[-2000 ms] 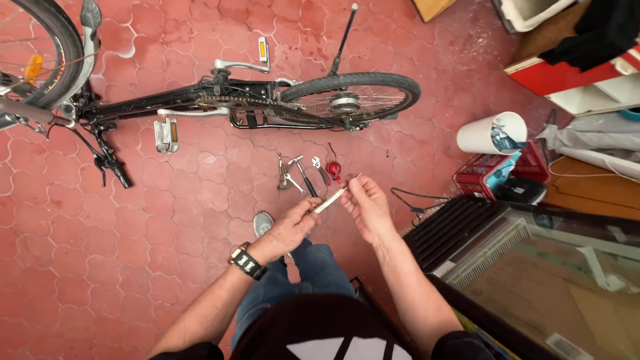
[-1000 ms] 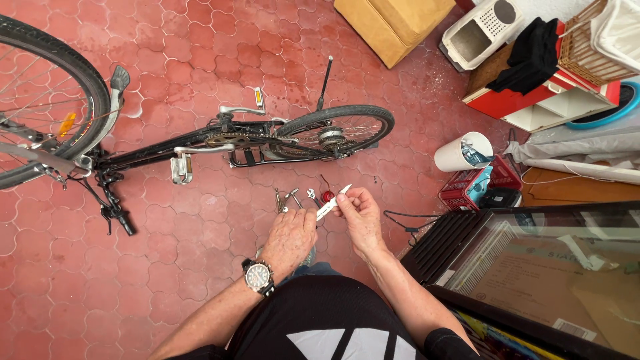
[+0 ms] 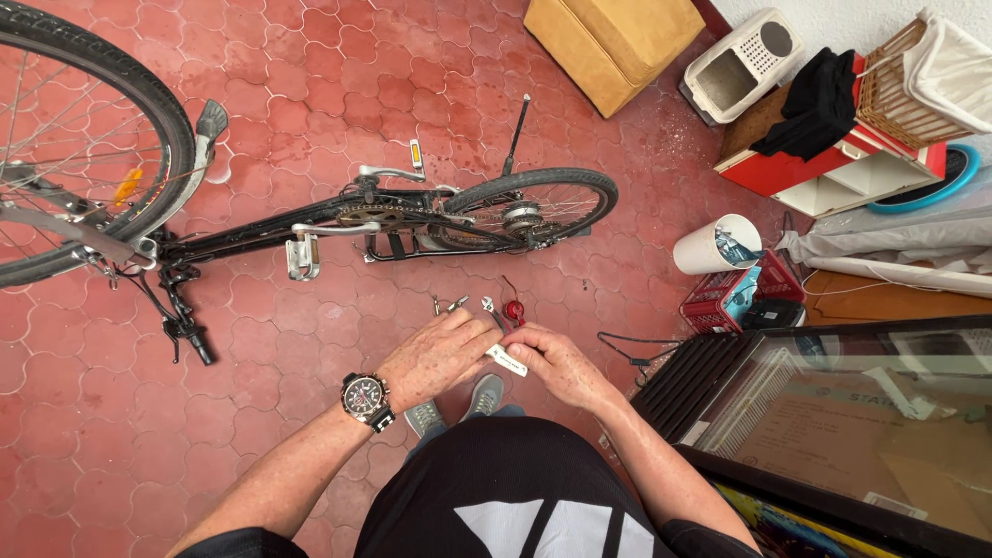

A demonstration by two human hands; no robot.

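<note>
Both hands meet in front of my waist around a small white strip-like item (image 3: 508, 360) that bears writing; its kind is unclear. My left hand (image 3: 438, 353), with a watch on the wrist, has its fingers at the item's left end. My right hand (image 3: 559, 364) pinches it from the right. Just beyond the hands, an adjustable wrench (image 3: 489, 306), a round red object (image 3: 514, 311) and small metal tools (image 3: 451, 304) lie on the floor, partly hidden by the hands. Farther off is a bicycle (image 3: 294, 225), its black frame stretching across the view.
A glass-fronted cabinet (image 3: 845, 434) stands close on my right, with a black hanger (image 3: 639, 359) beside it. Beyond are a red crate (image 3: 701, 302), a white bin (image 3: 697, 249), a red and white shelf unit (image 3: 821, 182) and a tan upholstered block (image 3: 612, 46). My shoes (image 3: 486, 395) are below the hands.
The white item pointed up and right between my hands; now it slants down and right. My left hand has turned knuckles up and covers more of it. The view has shifted.
</note>
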